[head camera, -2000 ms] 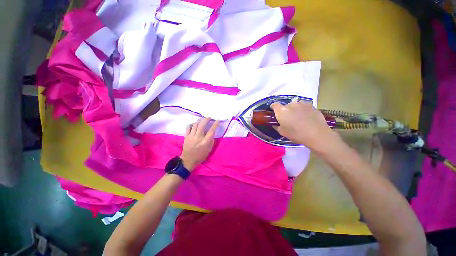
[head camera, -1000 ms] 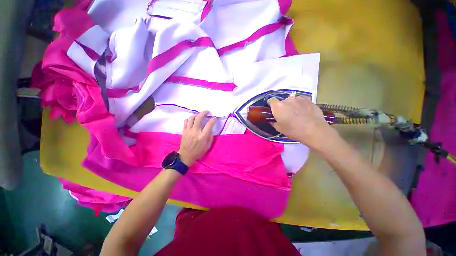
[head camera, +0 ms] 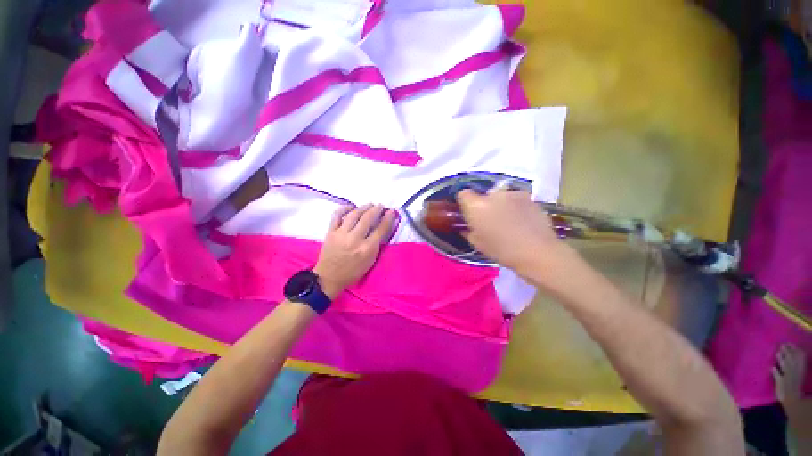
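Note:
The pink garment (head camera: 418,285) lies with its white inner side up, crossed by darker pink strips, and crumpled at the left. The steam iron (head camera: 434,236) rests on its lower right part, pointed tip to the left, over the border of white and pink cloth. My right hand (head camera: 499,223) is closed on the iron's red-brown handle and slightly blurred. My left hand (head camera: 356,245) lies on the garment with its fingertips just left of the iron's tip, pressing the cloth and not visibly gripping it.
The steam hose (head camera: 605,227) trails right from the iron over the yellow table cover (head camera: 632,107). A dark pad (head camera: 686,294) lies at the table's right end. Magenta cloth (head camera: 775,249) and another person's hand (head camera: 788,372) are at the right. Pink cloth (head camera: 147,349) hangs below the table's left edge.
The iron has moved a little left in my right hand, closer to my left hand. My left fingers have shifted slightly right. Another person's hand has appeared at the lower right.

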